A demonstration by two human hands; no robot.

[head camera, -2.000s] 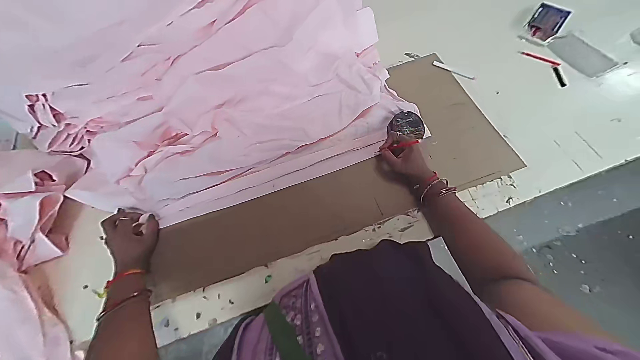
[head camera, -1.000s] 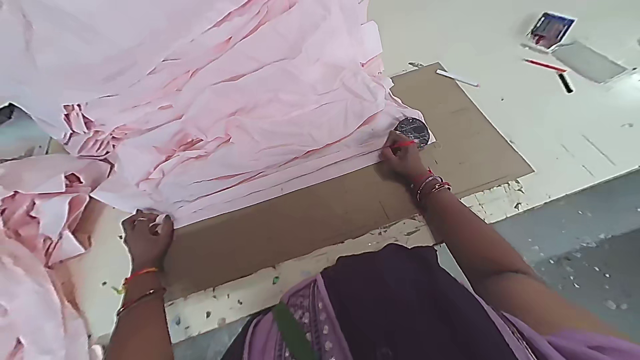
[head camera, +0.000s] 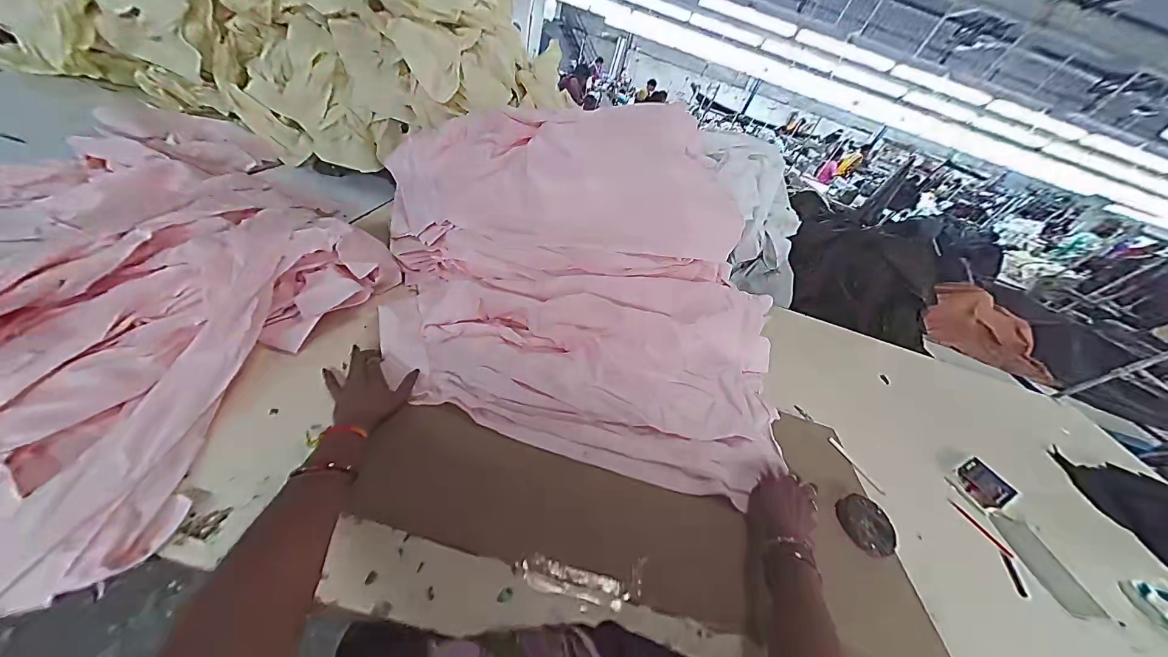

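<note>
A stack of pink fabric pieces (head camera: pixel 584 365) lies over a brown cardboard sheet (head camera: pixel 547 520) on the pale table. My left hand (head camera: pixel 367 391) rests with spread fingers at the near left corner of the fabric, over the cardboard's edge. At the near right corner, my right hand (head camera: pixel 783 504) touches the fabric edge; its fingers are blurred, and whether they pinch the cloth is unclear. A dark round disc (head camera: pixel 866 526) lies on the cardboard just right of that hand. Bangles circle both wrists.
More pink fabric (head camera: pixel 182 301) drapes over the table's left side. Yellow fabric pieces (head camera: pixel 365 73) are heaped behind. On the right lie a small box (head camera: pixel 985 483), a red pen (head camera: pixel 981 529), a clear ruler-like strip (head camera: pixel 1049 566) and dark cloth (head camera: pixel 1118 497). People are far off.
The view has tilted up to show the room. My right hand has left the round disc and the red pen-like thing it held. My left hand's fingers have spread.
</note>
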